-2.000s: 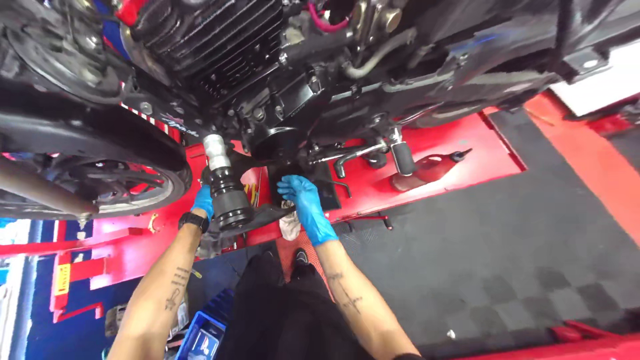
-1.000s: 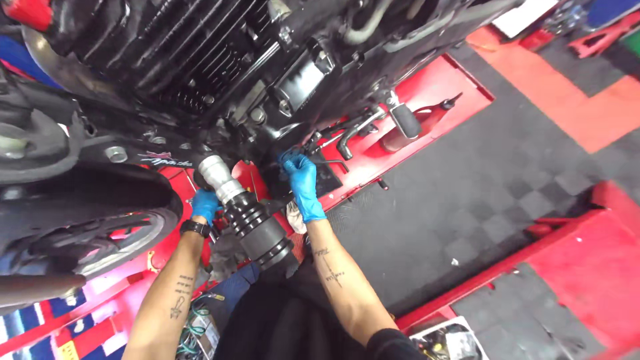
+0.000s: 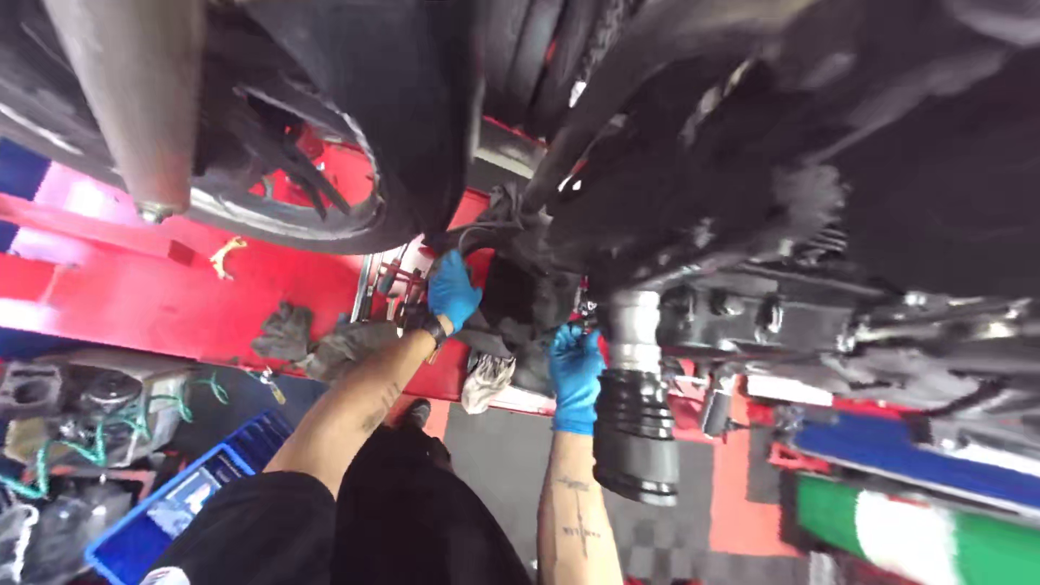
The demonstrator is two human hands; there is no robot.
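Observation:
My left hand (image 3: 453, 291), in a blue glove, is low under the motorcycle beside a dark part. Its fingertips are partly hidden, and I cannot tell whether it grips anything. My right hand (image 3: 576, 370), also gloved in blue, has its fingers bent up against the dark underside of the motorcycle (image 3: 731, 187); what they touch is unclear. Just right of that hand hangs a fork leg with a ribbed black rubber boot (image 3: 636, 406) and a silver upper end. A crumpled white rag (image 3: 488, 380) lies between my hands, near the edge of the red lift platform (image 3: 292, 252).
Hand tools (image 3: 392, 284) and dark gloves or rags (image 3: 286, 331) lie on the platform left of my left hand. The wheel (image 3: 357, 195) is above them. At lower left are a blue tray (image 3: 175, 504) and metal parts. Green and blue items (image 3: 910, 512) sit at lower right.
The view has swung strongly. The ribbed boot, between my arms before, now appears right of my right hand. My hands are farther apart.

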